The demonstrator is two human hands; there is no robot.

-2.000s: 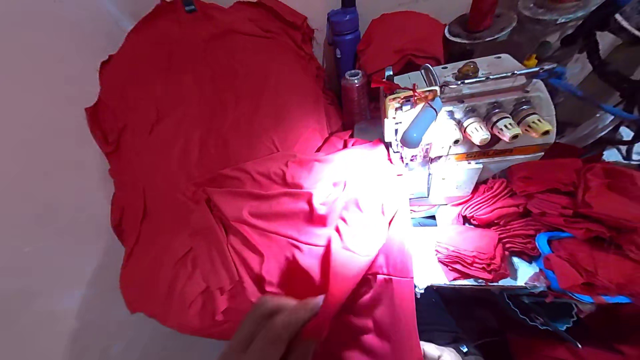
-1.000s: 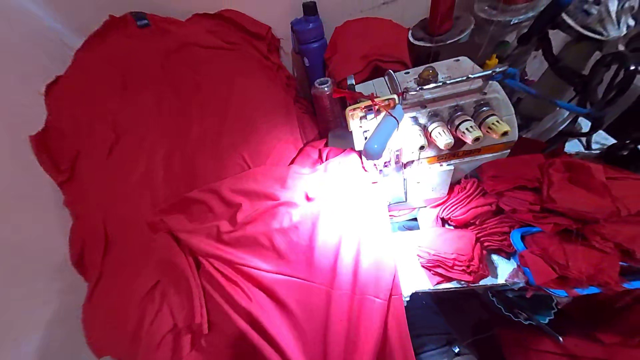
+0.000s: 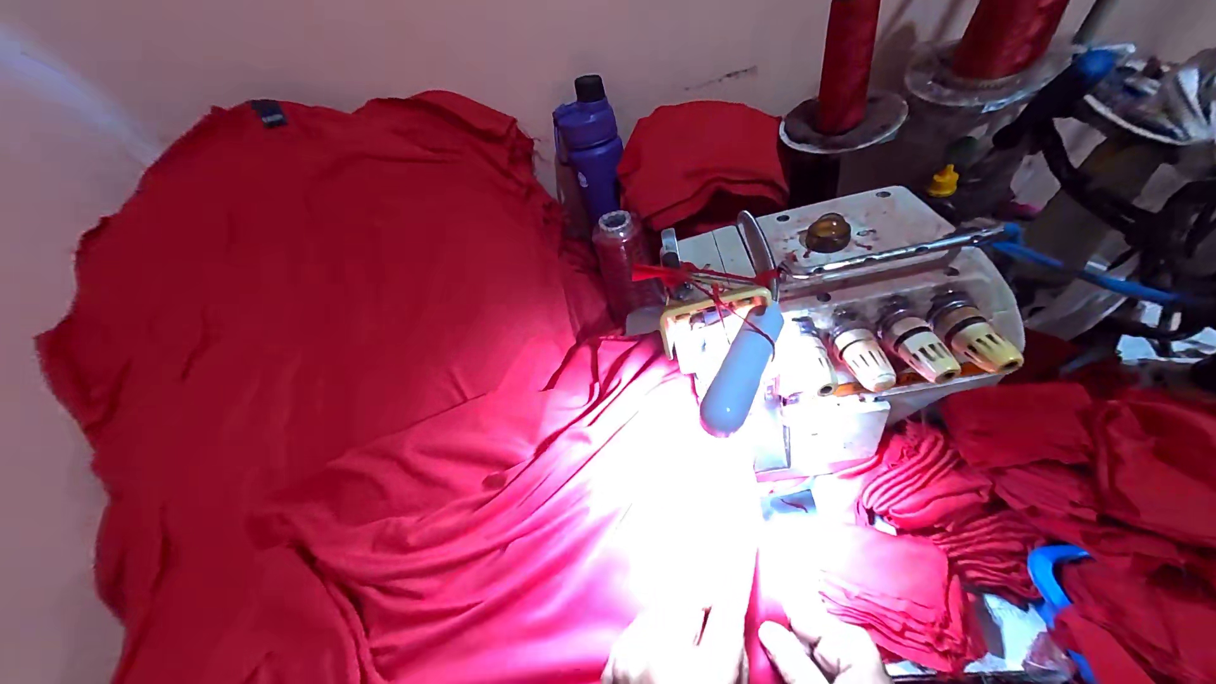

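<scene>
Red knit fabric [image 3: 475, 560] runs up to the needle area of an overlock sewing machine [image 3: 855, 275], where a lamp's glare washes out detail. My left hand [image 3: 674, 646] lies on the fabric at the bottom edge, its fingers pinching a fold. Just to its right, my right hand [image 3: 822, 651] has thumb and fingers at the fabric's edge; the glare hides whether they close on it. A grey-blue handle-like piece [image 3: 741, 375] hangs in front of the machine head, with red threads around it.
Heaped red garments [image 3: 332, 256] cover the left side. A purple bottle [image 3: 591, 152] and a thread cone [image 3: 622, 271] stand behind. Stacked red cut pieces [image 3: 893, 579] and a blue curved edge [image 3: 1050, 575] lie at right. Large red thread spools [image 3: 848, 66] stand at the back.
Both hands now show at the bottom, below the machine; one second ago neither was plainly visible. The fabric near the machine has shifted and gathered into more folds.
</scene>
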